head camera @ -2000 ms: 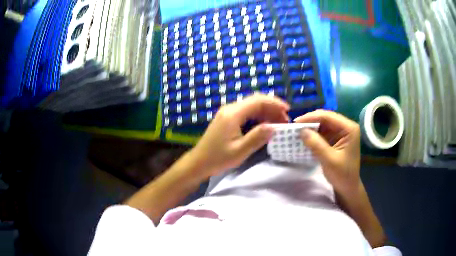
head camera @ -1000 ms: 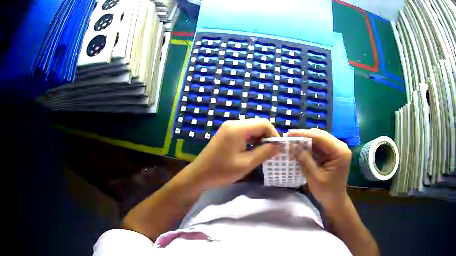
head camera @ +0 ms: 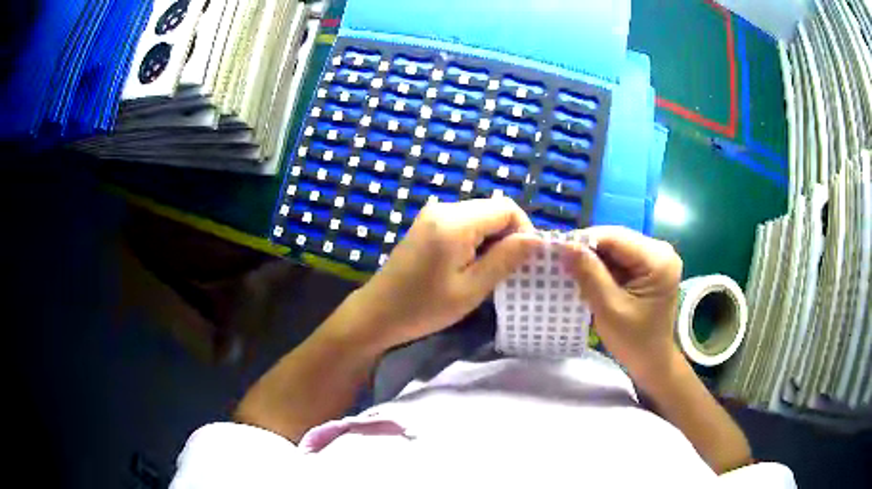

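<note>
My left hand (head camera: 449, 263) and my right hand (head camera: 631, 287) are bare and hold the top edge of a white label strip (head camera: 543, 310) between fingers and thumbs. The strip has a grid of small dark squares and hangs in front of my body. The fingertips meet near its top; whether a single label is lifted there cannot be told. Just beyond lies the black parts tray (head camera: 382, 134) with blue in its openings. Small white squares dot most of its columns, while the rightmost column shows hardly any. My left hand hides part of the tray's near edge.
Blue corrugated sheets (head camera: 488, 27) lie under and behind the tray. A label roll (head camera: 711, 320) lies at the right beside tall stacked layers (head camera: 794, 296). More stacked layers (head camera: 206, 124) and upright blue sheets (head camera: 72, 62) are at the left. Coloured tape marks the green bench (head camera: 708, 181).
The view has shifted, so the tray sits further left. The label strip shows more of its length hanging below the fingers. Both hands still hold it near the top.
</note>
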